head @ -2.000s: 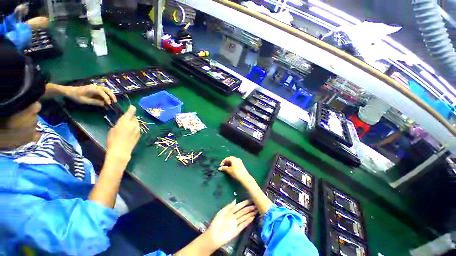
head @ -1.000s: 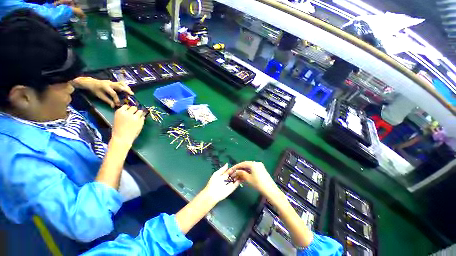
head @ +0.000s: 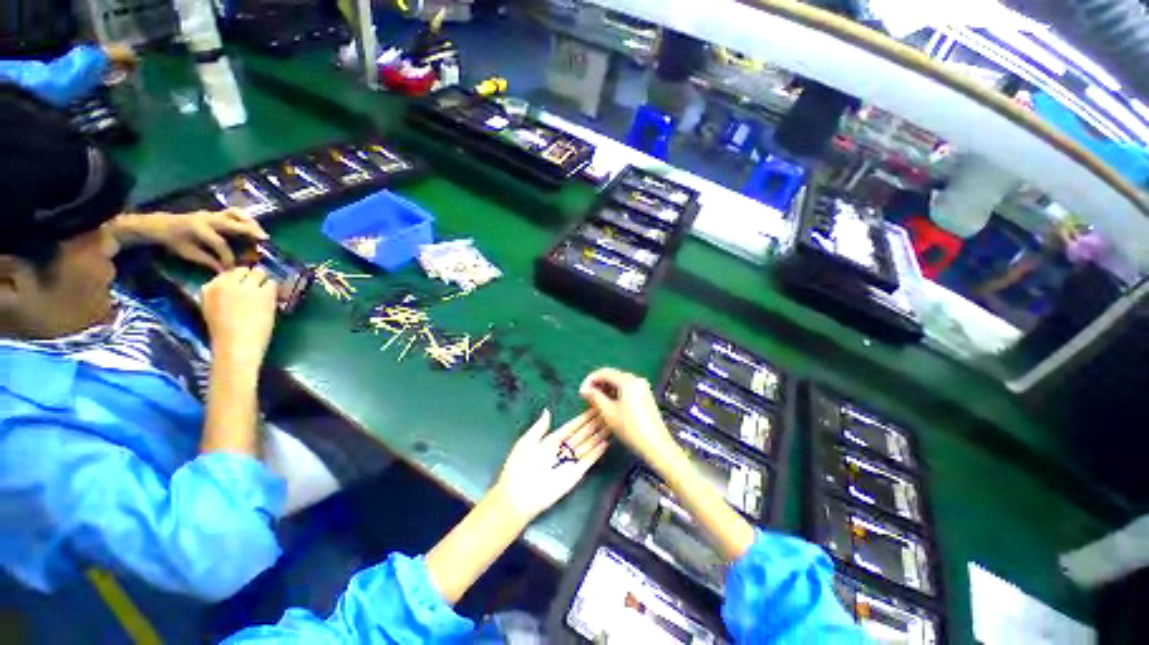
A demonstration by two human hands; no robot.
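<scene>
My left hand (head: 549, 464) is palm up with fingers spread, at the lower middle. Small black parts (head: 566, 452) lie on its palm. My right hand (head: 617, 401) is just above and beside the left fingertips, with its fingers bent together at a dark spot; whether it pinches a part is too small to tell. A black foam tray (head: 784, 454) with silver units in its slots runs beneath and beyond my right forearm. Loose black bits (head: 510, 378) are scattered on the green bench left of my hands.
Pale strips (head: 422, 338) lie near a clear bag (head: 457, 265) and a blue bin (head: 379, 231). A person (head: 126, 466) works at my left. More trays stand at the far side (head: 620, 246) and right (head: 880, 517). White paper (head: 1023, 610) lies lower right.
My right hand, over the loose black bits at first, came to my left palm and is now at its fingertips. The left palm has opened out. The view has shifted.
</scene>
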